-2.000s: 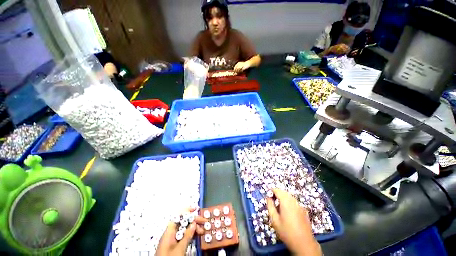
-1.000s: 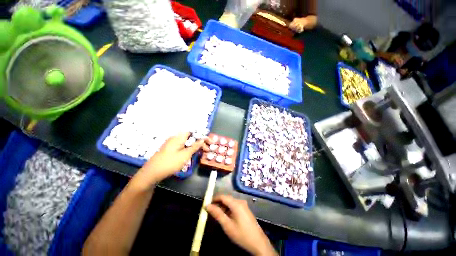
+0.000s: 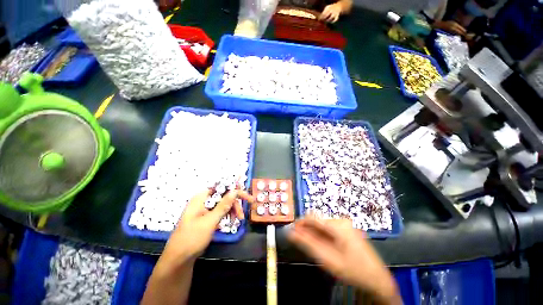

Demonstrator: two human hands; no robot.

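A reddish-brown square fixture (image 3: 254,217) with a 3×3 grid of white pieces lies between two blue trays. Its pale yellow handle (image 3: 271,268) points toward me. My left hand (image 3: 208,217) is over the near right corner of the left tray (image 3: 132,199) of white pieces, holding several small white-and-brown components; its fingertips reach the fixture's left edge. My right hand (image 3: 333,244) is blurred, over the near edge of the right tray (image 3: 394,205) of mottled components; whether it holds anything cannot be told.
A deeper blue bin (image 3: 280,106) stands behind the trays. A clear bag of white parts (image 3: 134,50), a red bin (image 3: 205,56) and a green fan (image 3: 104,146) are at left. A metal press (image 3: 411,143) stands right. Blue crates sit below the bench edge. A person's hand (image 3: 336,11) shows opposite.
The view has shifted and rotated. My right hand has moved from beside the handle to the right tray's near edge. The handle now points straight toward me. My left hand still holds components.
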